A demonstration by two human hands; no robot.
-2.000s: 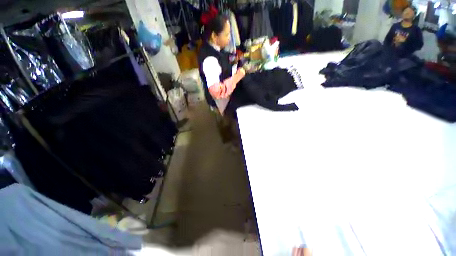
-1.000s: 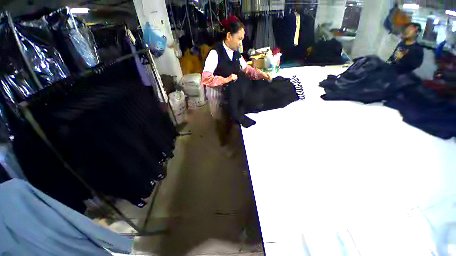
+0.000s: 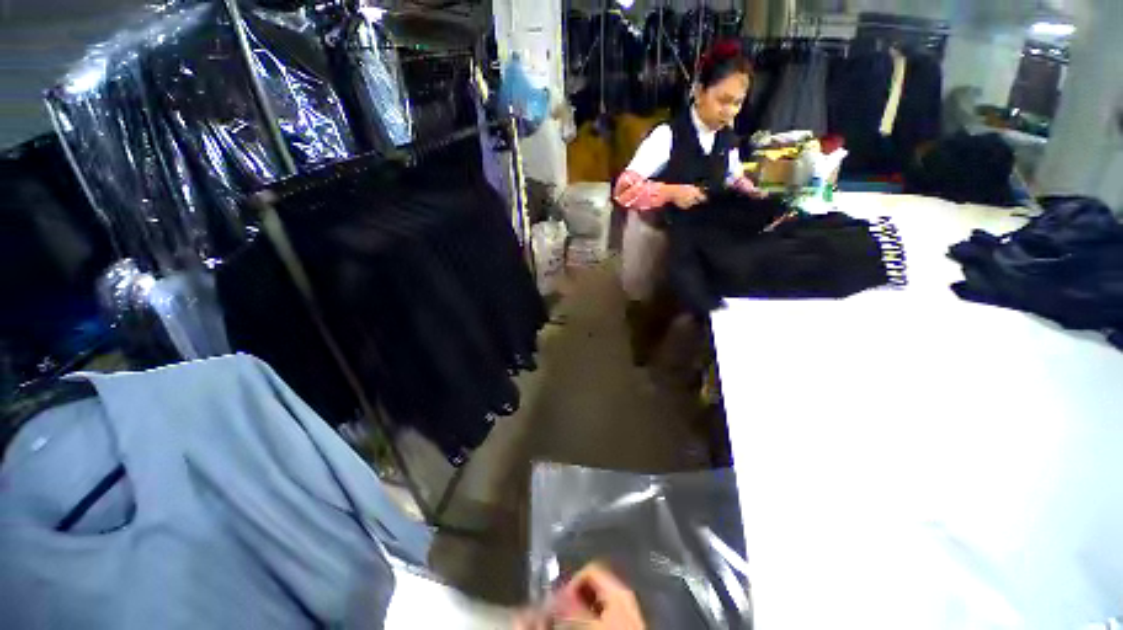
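A clear poly bag (image 3: 690,542) hangs over the aisle beside the table's left edge, with bright glints on its film. What looks like my right hand (image 3: 606,598) is at the bottom edge, blurred, with curled fingers on the bag. A blurred pinkish patch touching it on the left may be fingers of my left hand (image 3: 544,614); its grip cannot be made out. A light blue-grey garment (image 3: 234,492) hangs on a dark hanger (image 3: 92,498) at the lower left, matt and uncovered, its neck opening facing up.
The white-topped table (image 3: 887,431) fills the right side. A person (image 3: 690,160) stands at its far left corner, handling a black garment (image 3: 788,259). Dark garments (image 3: 394,271) on a rack line the aisle's left, with bagged garments (image 3: 185,123) above. A dark pile (image 3: 1059,265) lies at far right.
The view has turned left. The poly bag now hangs over the aisle with hand contact. More of the blue-grey garment shows, including its neck and hanger. The other person's black garment lies further across the table.
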